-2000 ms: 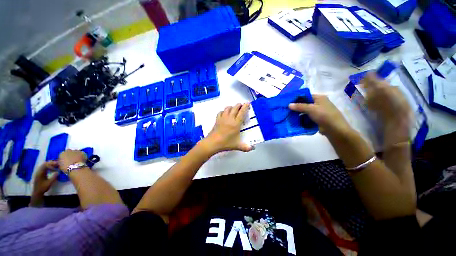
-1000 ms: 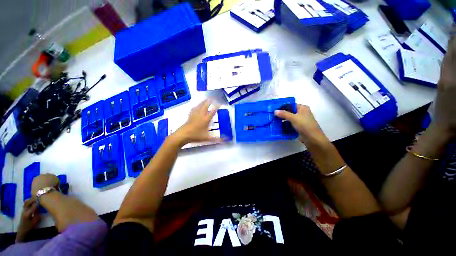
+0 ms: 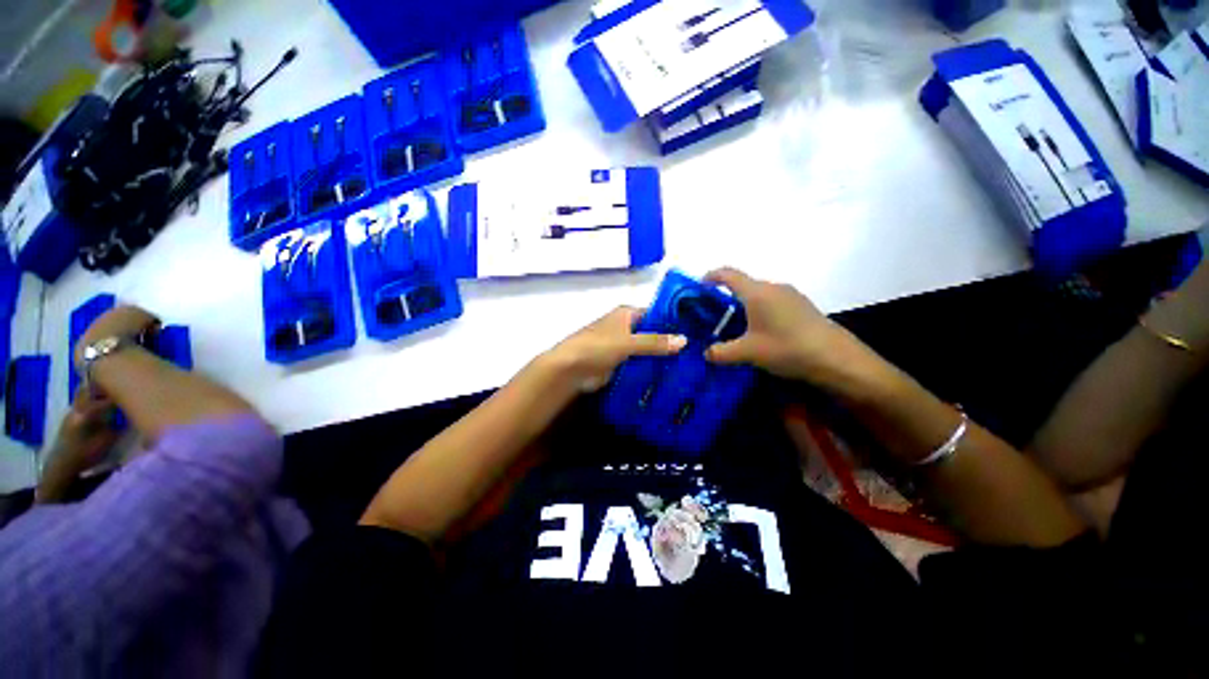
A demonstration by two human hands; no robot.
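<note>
A blue inner tray (image 3: pixel 679 378) with a black coiled cable is held in front of my chest at the table's front edge, coil end up and the connectors towards my body. My left hand (image 3: pixel 617 348) grips its left side near the coil. My right hand (image 3: pixel 769 325) grips its right side, with the thumb near the coil. A flat retail box (image 3: pixel 570 223), white with a picture of two plugs and blue ends, lies on the table just beyond my hands.
Several filled blue trays (image 3: pixel 404 259) lie in two rows at left. A tangled black cable heap (image 3: pixel 146 146) is farther left. Boxes (image 3: pixel 696 51) are stacked at the back, more (image 3: pixel 1034 153) at right. People's arms show at both sides.
The tray has come off the table towards my body and turned, coil end now away from me. My left hand has left the flat box and taken hold of the tray. The view has shifted.
</note>
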